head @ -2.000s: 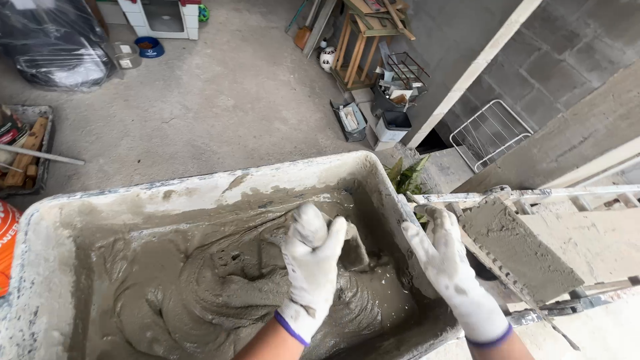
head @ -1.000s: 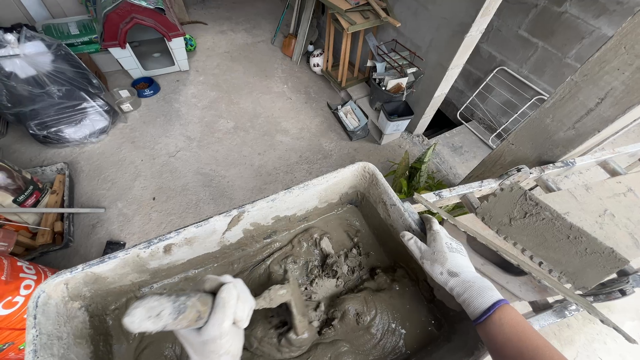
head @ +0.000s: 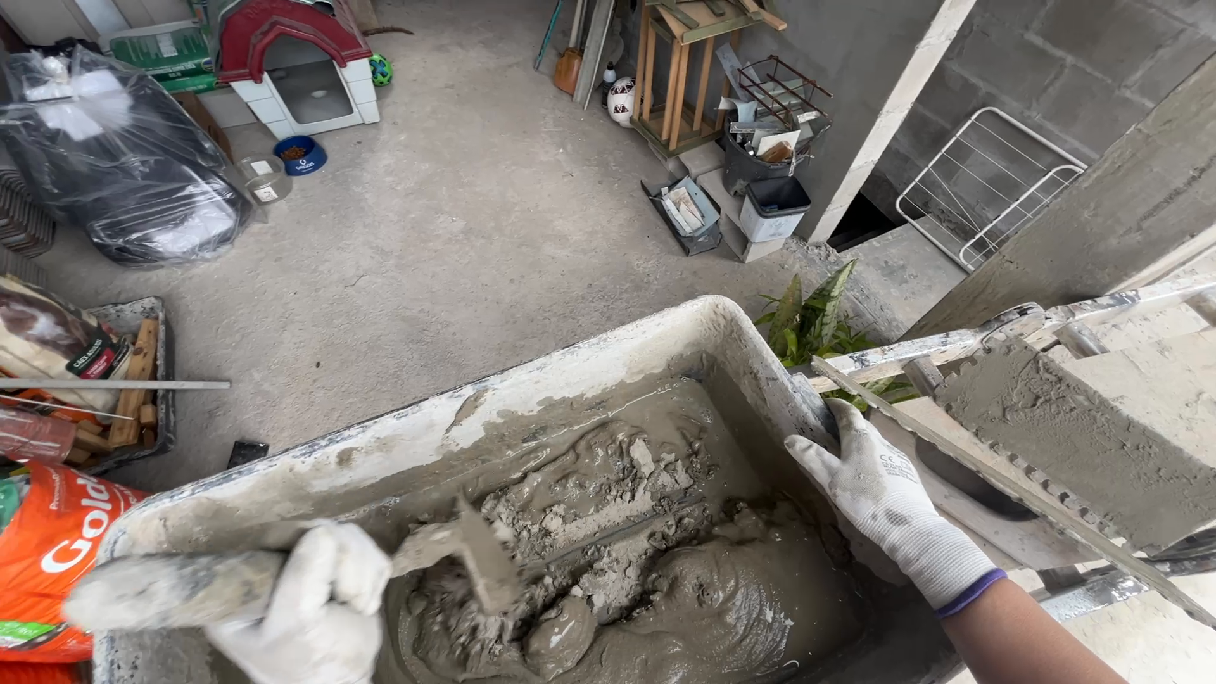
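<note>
My left hand, in a white glove, is closed around the handle of a mortar-coated trowel. The trowel's blade is tilted over wet grey mortar, its lower end at the mortar. A large white plastic tub holds the mortar, which has dry crumbly lumps in its middle. My right hand, gloved in white with a purple cuff, rests on the tub's right rim, thumb and fingers apart, beside a long notched metal edge. Its fingertips are partly hidden behind the rim.
A mortar-covered board lies on a ladder-like frame at right. An orange bag and a crate of wood stand left. Behind are a plant, a small pet house, buckets and a wooden stool.
My left hand has moved left from the tub's middle, where it was two seconds ago. The trowel's handle and blade now show more plainly. My right hand stays at the right rim.
</note>
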